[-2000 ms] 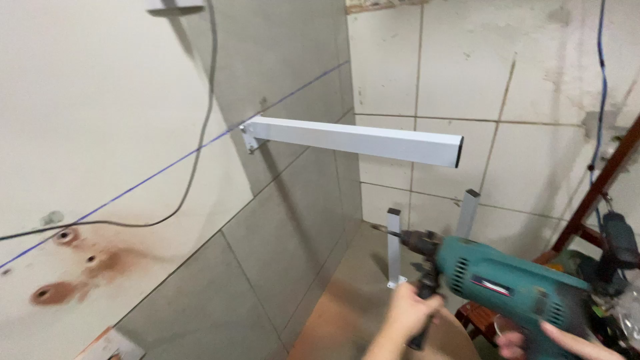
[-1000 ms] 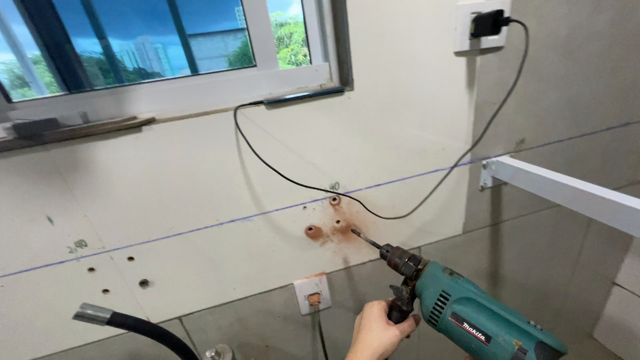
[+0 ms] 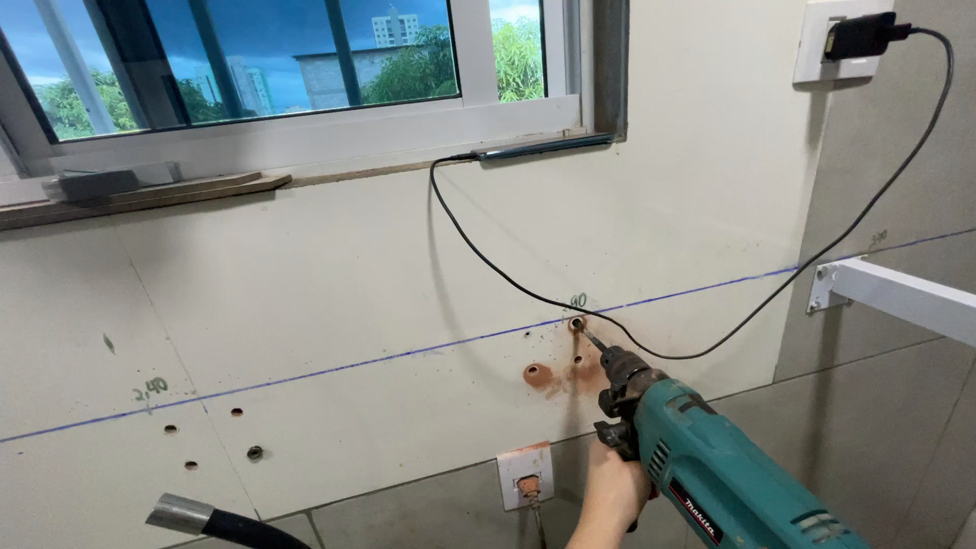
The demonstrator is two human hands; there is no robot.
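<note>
A teal Makita corded-type power drill (image 3: 724,465) reaches in from the lower right, its chuck pointing up and left. The tip of its drill bit (image 3: 595,336) is at the upper drilled hole (image 3: 577,324), just below a blue line on the wall. My left hand (image 3: 614,488) is closed around the drill's black side handle under the chuck. My right hand is out of view. Reddish dust surrounds the holes, among them a lower left one (image 3: 534,371).
A black cable (image 3: 488,259) loops from a charger (image 3: 862,36) to a device on the window ledge (image 3: 545,147). A white metal bracket (image 3: 907,290) juts from the wall at right. Below are a dusty socket (image 3: 526,476) and a black hose with metal end (image 3: 179,512).
The view has swung left from the brackets to the window wall. The drill has moved up to the wall, its bit now at the upper hole. My right hand has left the view.
</note>
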